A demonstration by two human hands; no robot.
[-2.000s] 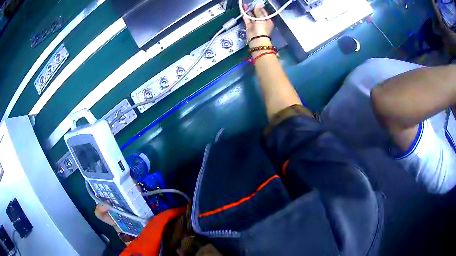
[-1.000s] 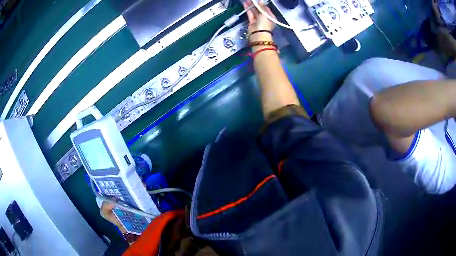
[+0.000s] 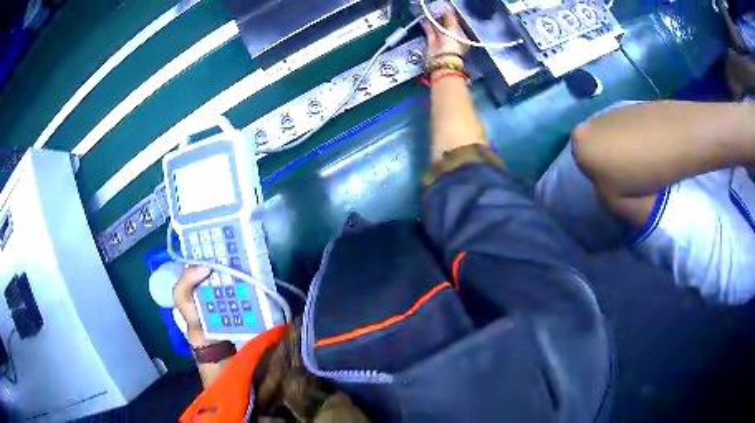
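A grey-white teach pendant (image 3: pixel 217 223) with a lit pale screen and white, dark and teal keys stands tilted at the lower left. My left hand (image 3: pixel 192 306) holds its lower left side, thumb at the keypad edge. My right hand (image 3: pixel 444 35) reaches to the top edge, at the left side of the bench-top machine (image 3: pixel 505 70); its fingertips are partly hidden by a white cable and I cannot tell what they grip. A fixture plate with three ringed circles (image 3: pixel 567 26) sits on the machine. The grey pendant cable (image 3: pixel 364 70) runs across a strip plate (image 3: pixel 314 106).
A person's bare arm (image 3: pixel 662 153) and white shirt (image 3: pixel 704 240) are at the right. A white metal cabinet (image 3: pixel 79 289) stands at the left. A blue bin (image 3: pixel 175 330) is behind my left hand. A round black pad (image 3: pixel 584 83) and long white strips (image 3: pixel 157 66) lie on the green bench.
The pendant has swung more upright and moved right and up with my left hand; its screen went from dark to lit. The fixture plate has come further into view. My right hand stays at the machine.
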